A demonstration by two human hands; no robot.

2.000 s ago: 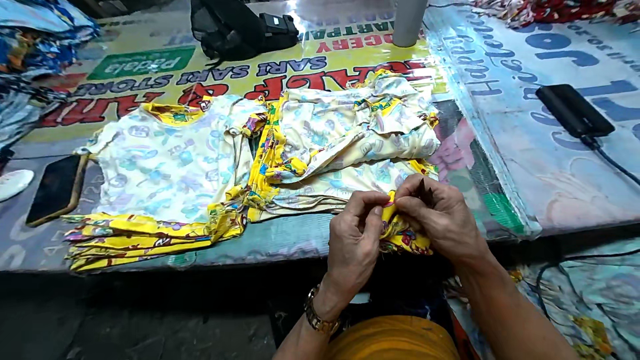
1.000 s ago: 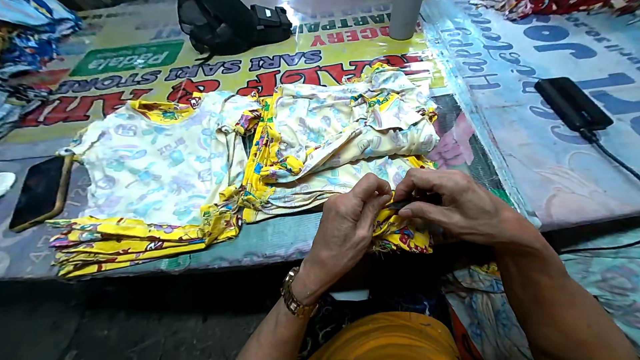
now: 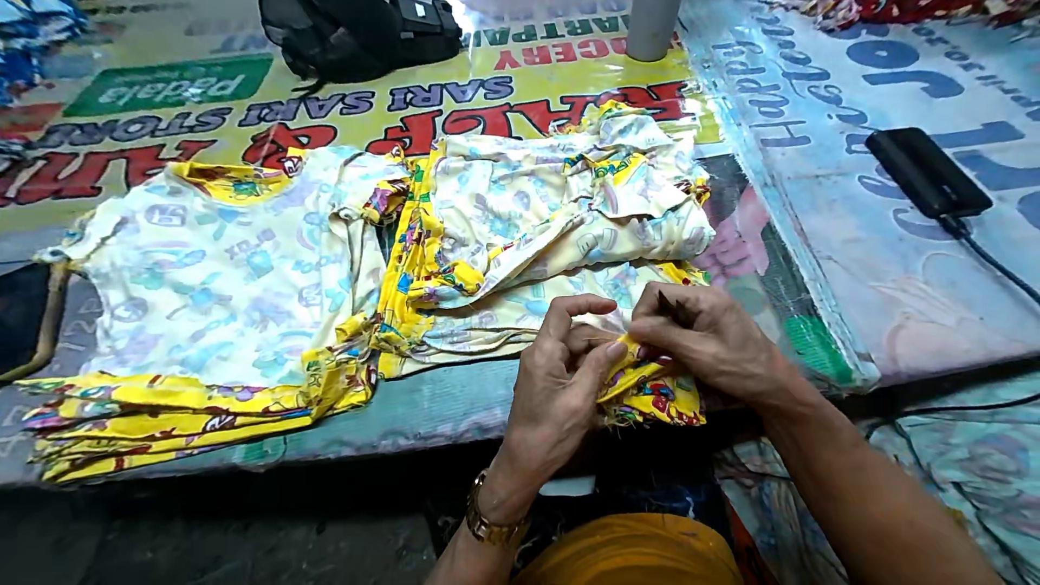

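At the table's front edge, my left hand (image 3: 569, 374) pinches the yellow printed trim (image 3: 650, 390) of a small garment between thumb and fingers. My right hand (image 3: 707, 333) grips the same trim from the other side, and a small dark pointed tool, its kind unclear, shows between its fingers. Beyond my hands lies a pile of folded pale printed garments (image 3: 520, 187) with yellow edging. To its left, a stack of small pale printed shirts (image 3: 219, 276) lies flat, with yellow neckline and layered yellow hems.
A phone (image 3: 24, 317) lies at the left edge. A black bag (image 3: 357, 36) and a grey cylinder (image 3: 652, 28) stand at the back. On the right, a black power bank (image 3: 928, 172) has a cable attached. Printed tarpaulin (image 3: 910, 301) covers the table.
My left hand's fingers have spread a little from the trim, while my right hand stays on it. The view has shifted somewhat closer to the table.
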